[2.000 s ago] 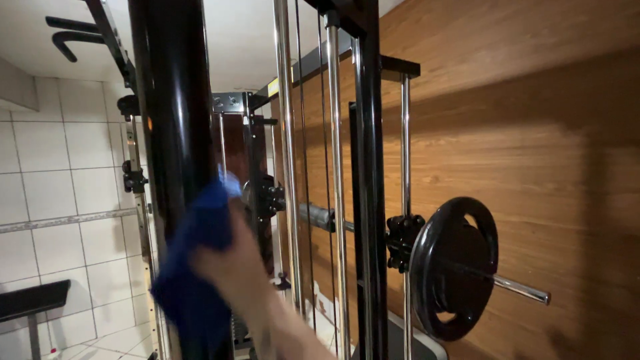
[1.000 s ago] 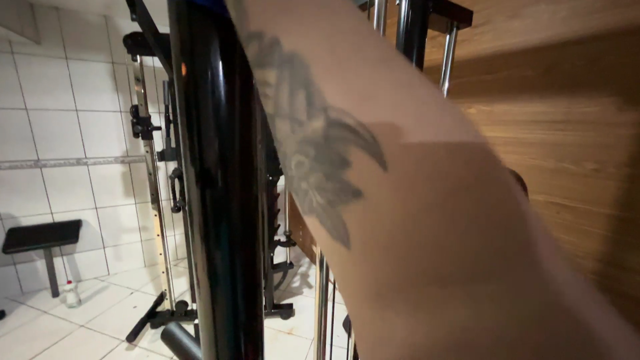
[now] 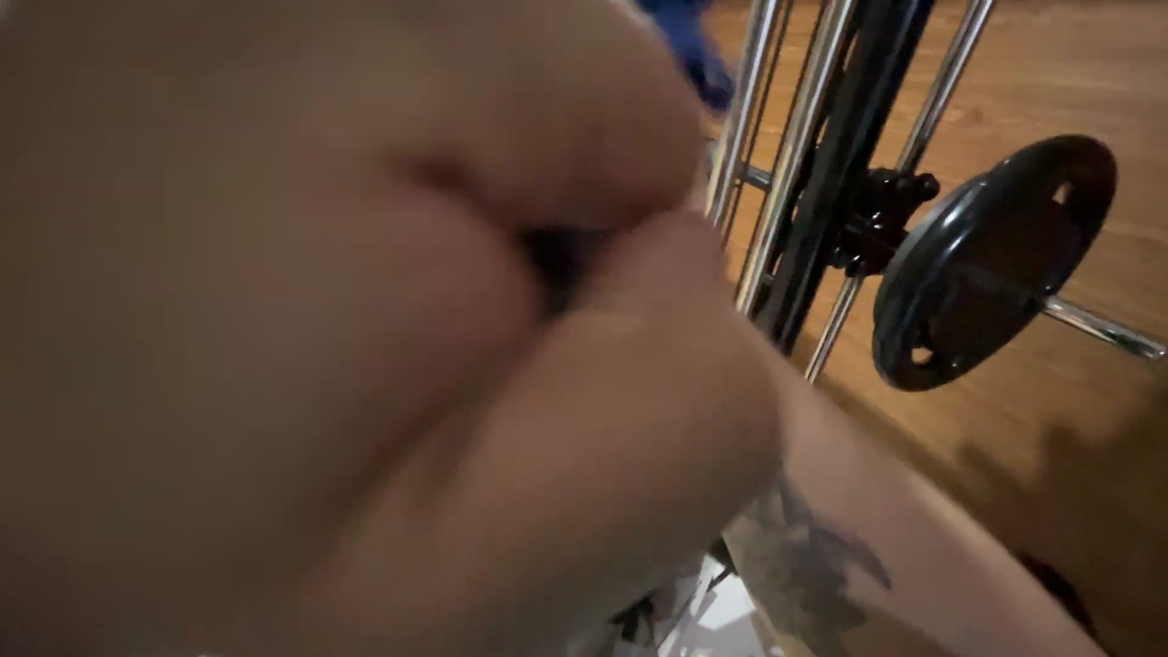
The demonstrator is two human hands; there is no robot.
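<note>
A large, blurred hand, seemingly my left hand (image 3: 511, 383), fills the left and middle of the view very near the camera; its fingers cannot be told apart clearly. My tattooed right forearm (image 3: 922, 511) comes in from the lower right and passes behind it, so my right hand is hidden or cannot be made out. Part of a blue cloth (image 3: 689, 46) shows at the top, just past the edge of the blurred hand; what holds it is hidden.
Chrome guide rods (image 3: 808, 128) and a black upright (image 3: 853, 137) of a gym machine stand right of the hand. A black weight plate (image 3: 999, 265) sits on a chrome bar sleeve (image 3: 1100, 327). Behind is a wood-grain wall (image 3: 1077, 64); pale floor (image 3: 725, 607) shows below.
A blurred hand now covers the left and middle of the view. The right forearm has moved lower right, and the weight plate shows again. The view has tilted.
</note>
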